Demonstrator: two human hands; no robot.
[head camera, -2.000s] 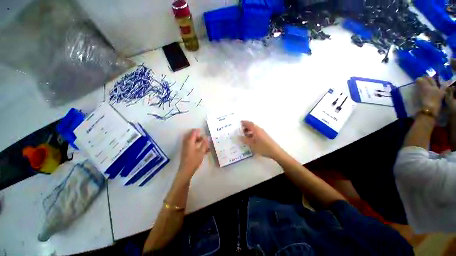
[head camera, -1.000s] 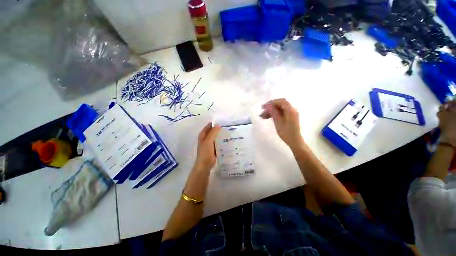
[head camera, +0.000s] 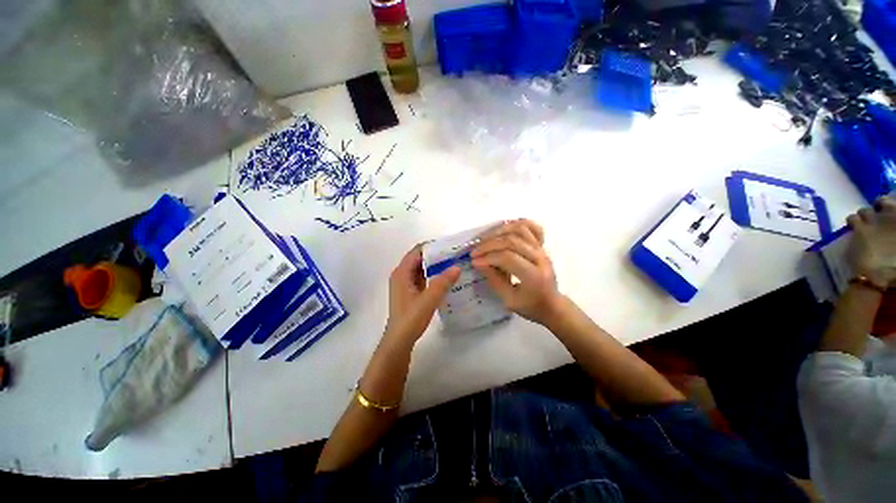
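A white retail box (head camera: 470, 303) with small print and a blue strip near its top lies in front of me at the table's middle. My left hand (head camera: 418, 290) grips its left side and upper left corner, thumb on the face. My right hand (head camera: 517, 270) is at its top end, fingers bent over the top flap. The fingers cover much of the top, and I cannot tell whether a small clear piece is between them. A heap of clear plastic pieces (head camera: 501, 113) lies behind.
Stacked boxes (head camera: 231, 270), a cloth or glove (head camera: 157, 373) and an orange-yellow object (head camera: 103, 290) are left. Slivers (head camera: 285, 157), a phone (head camera: 372, 103) and a bottle (head camera: 395, 49) stand behind. Boxes (head camera: 688, 246) and another person's hand (head camera: 874, 246) are right.
My right hand has come from the right onto the box's top end. My left thumb has moved over the face near the blue strip. The person's hand at right has moved in with a box.
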